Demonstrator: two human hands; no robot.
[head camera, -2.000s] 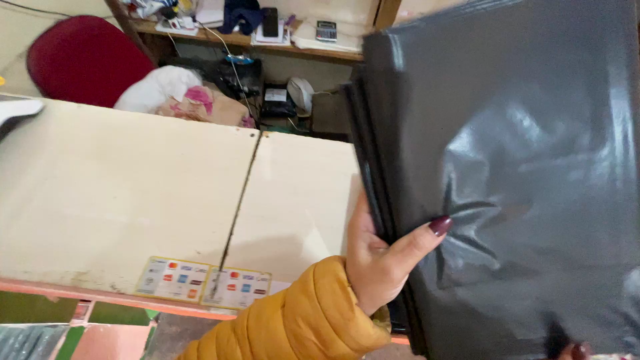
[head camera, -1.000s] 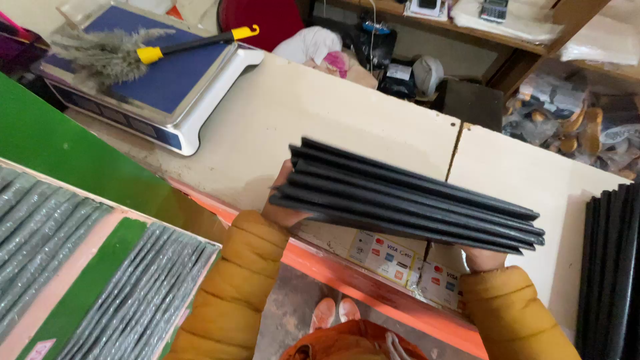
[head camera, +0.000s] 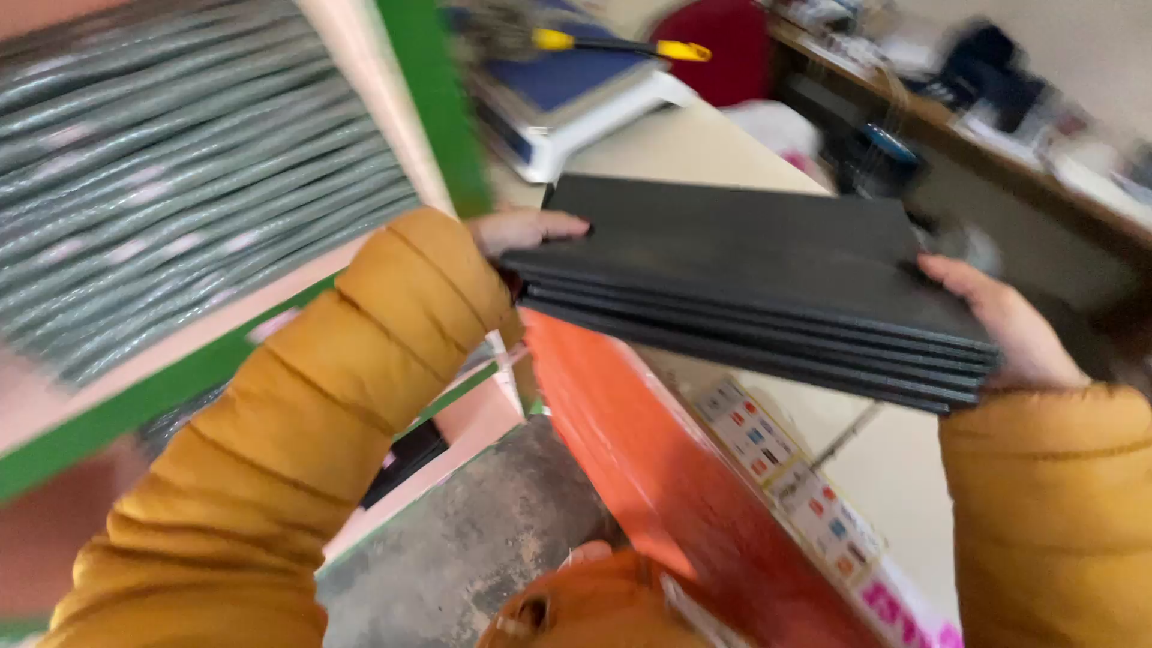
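A stack of black, flat folded packets (head camera: 738, 243), perhaps of plastic or fabric, lies level between my two hands. My left hand (head camera: 531, 229) grips its left end, with the thumb on top and the fingers hidden underneath. At the right end my right hand (head camera: 1003, 319) holds the stack, its thumb near the upper edge and its other fingers out of sight. Several layers show along the near side. Both forearms are in mustard padded sleeves. The stack is above the orange-edged front of a cream counter (head camera: 900, 477).
Left, a green-edged shelf (head camera: 418, 99) holds rows of grey plastic-wrapped packets (head camera: 180, 180). Beyond my left hand stands a weighing scale (head camera: 576, 117) with a yellow-and-black-handled duster (head camera: 621, 45) on it. A red chair (head camera: 720, 45) and a cluttered desk (head camera: 954, 117) are behind the counter.
The view has swung left toward the shelf of wrapped packets. The black stack, seen mostly from its layered side one second ago, now shows its broad top face. Both hands still hold it.
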